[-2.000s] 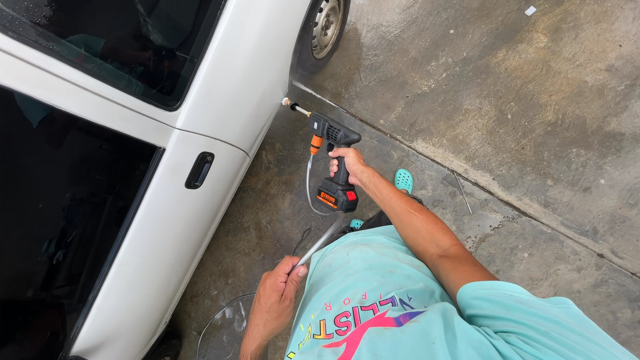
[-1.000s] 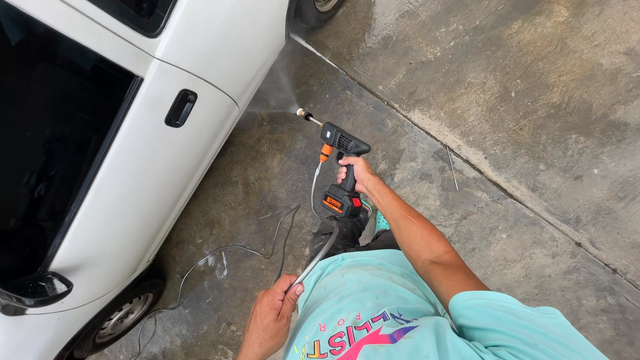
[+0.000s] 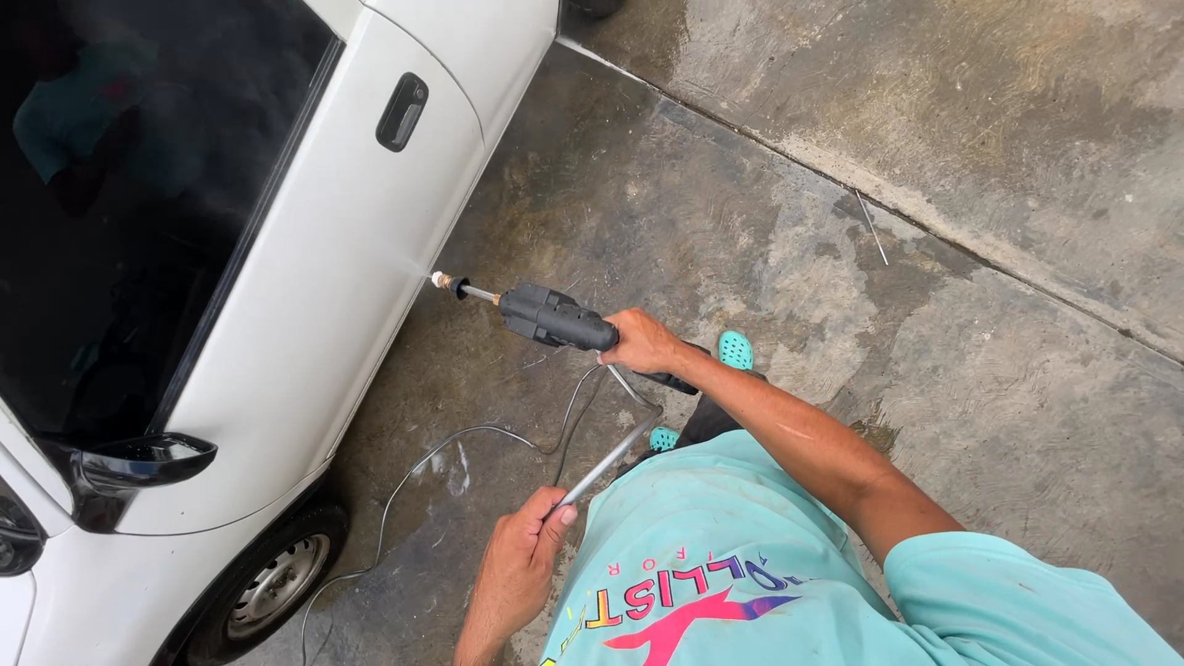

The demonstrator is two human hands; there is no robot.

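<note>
My right hand grips the handle of a black cordless pressure-washer gun, whose handle and battery are mostly hidden behind my hand and forearm. Its brass and white nozzle points left at the lower part of a white car door, and a fine spray shows at the tip. Lower down, my left hand is closed around a clear grey hose that curves up toward the gun.
A black side mirror juts from the car above the front wheel. Thin hose loops over the wet concrete floor. A thin rod lies near the floor joint. Teal clogs are on my feet.
The view has shifted along the car toward its front wheel. The gun has turned, with its nozzle now toward the door; a second ago it sprayed near the car's lower edge.
</note>
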